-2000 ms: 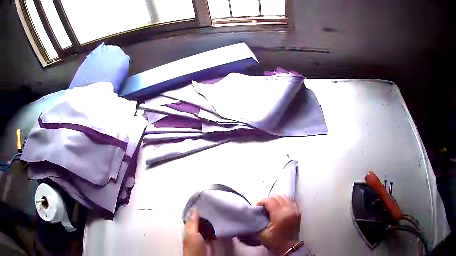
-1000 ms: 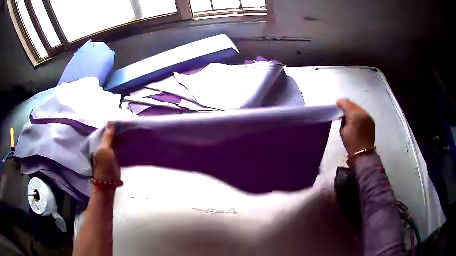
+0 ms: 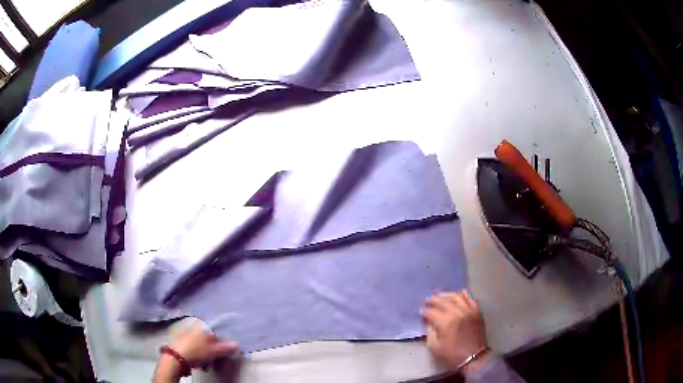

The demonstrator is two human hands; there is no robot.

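A lilac-grey garment panel [image 3: 352, 284] lies on the white pressing table in front of me, with a dark seam line running lengthwise and its left part folded and rumpled. My left hand [image 3: 196, 350] is at the panel's lower left edge, blurred; whether its fingers grip the cloth cannot be told. My right hand [image 3: 455, 325] rests at the lower right corner, fingers bent on the cloth; a grip is not clear. The steam iron [image 3: 524, 213], with an orange-brown handle, lies to the right of the panel.
A pile of lilac panels [image 3: 52, 194] lies at the left, above a white roll [image 3: 31, 288]. Another loose pile [image 3: 284, 45] lies at the back, before a blue bar [image 3: 161, 41] and a blue cloth bundle [image 3: 66, 60]. The iron's hose [image 3: 625, 288] trails over the right front edge.
The panel, held up stretched between both hands a second ago, now lies on the table. Both hands have come down to its near edge. The view has tilted downward.
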